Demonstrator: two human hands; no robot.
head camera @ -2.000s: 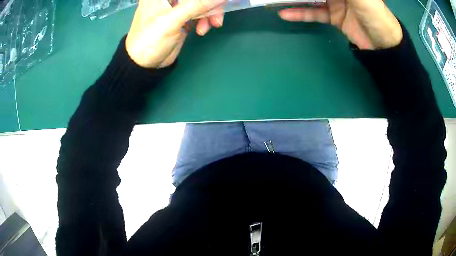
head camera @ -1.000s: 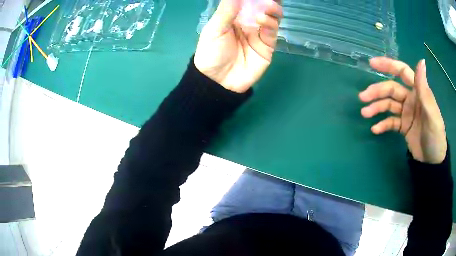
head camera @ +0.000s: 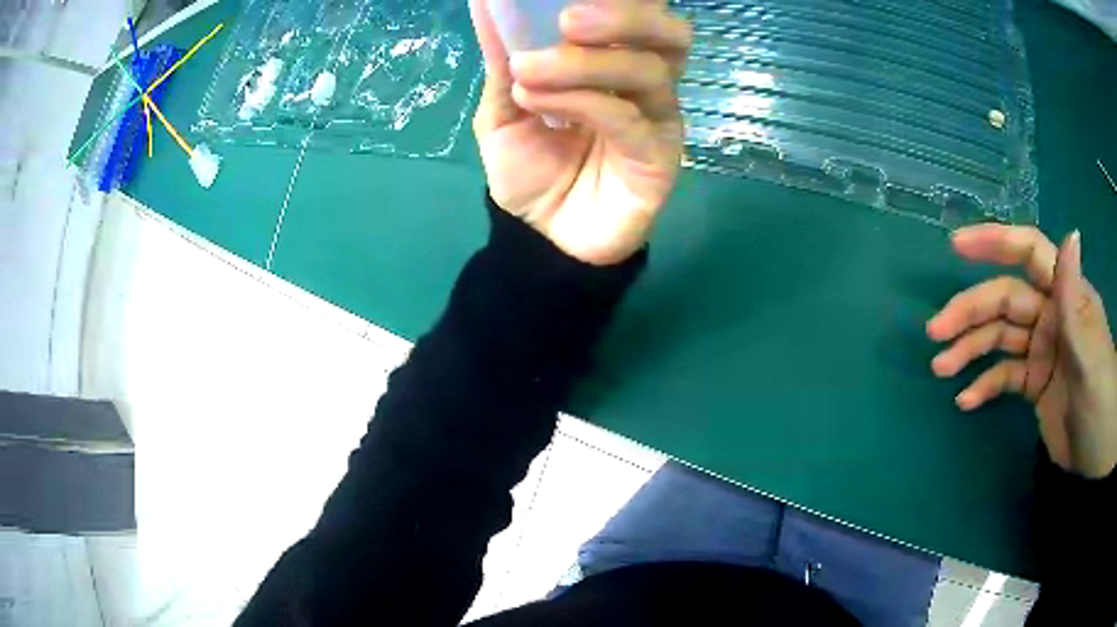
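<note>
My left hand [head camera: 588, 135] is raised at the top centre, palm towards the camera, with its fingers curled around a whitish translucent piece [head camera: 529, 27]. The piece is cut off by the top edge and partly hidden by the fingers, so its full shape cannot be told. My right hand [head camera: 1041, 337] is at the right edge, low over the green mat, with its fingers apart and nothing in it. The ribbed blister tray [head camera: 845, 92] lies behind and between the hands, with a small round yellowish spot near its right side.
The compartment blister tray [head camera: 349, 74] with small white bits lies at the upper left. A blue plastic thing [head camera: 137, 116] with thin yellow and orange sticks crossing over it is at the far left. A grey box [head camera: 67, 459] stands below the green-matted bench [head camera: 759, 355].
The view has turned left, bringing the trays and blue thing in. The hands, together around a clear and white piece two seconds ago, are now apart. The right hand has let go.
</note>
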